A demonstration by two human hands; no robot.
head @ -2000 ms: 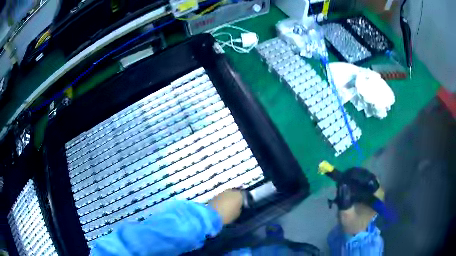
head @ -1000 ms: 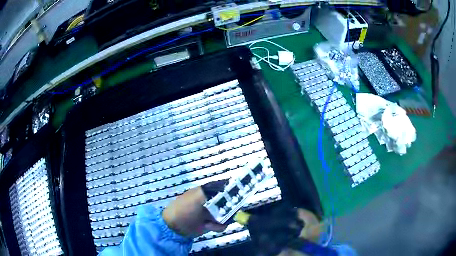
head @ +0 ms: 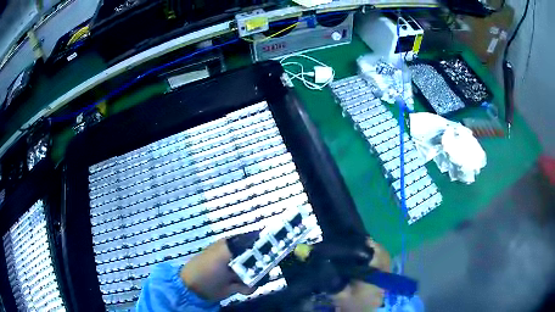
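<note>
My left hand (head: 216, 266), with black over the fingers, holds a silver metal housing (head: 272, 245) with a row of square openings, tilted over the near right part of the black bin (head: 322, 164). My right hand (head: 350, 274), black-gloved and blurred, grips a dark and blue hand tool (head: 392, 282). The tool's yellow tip (head: 302, 251) is close beside the housing; I cannot tell if they touch. Rows of silver housings (head: 182, 195) fill the bin floor. My right fingers are partly hidden in the dark blur.
A loose row of housings (head: 389, 149) lies on the green mat (head: 481, 201), right of the bin. A blue hose (head: 402, 170) crosses above it. A white crumpled cloth (head: 456, 152), small parts trays (head: 435, 88) and a white cable (head: 298, 72) lie behind. Another bin of housings (head: 33, 262) stands left.
Two seconds ago my left hand was at the bin's near right corner and the tool was off to the right. Since one second ago, both hands hold nearly the same pose.
</note>
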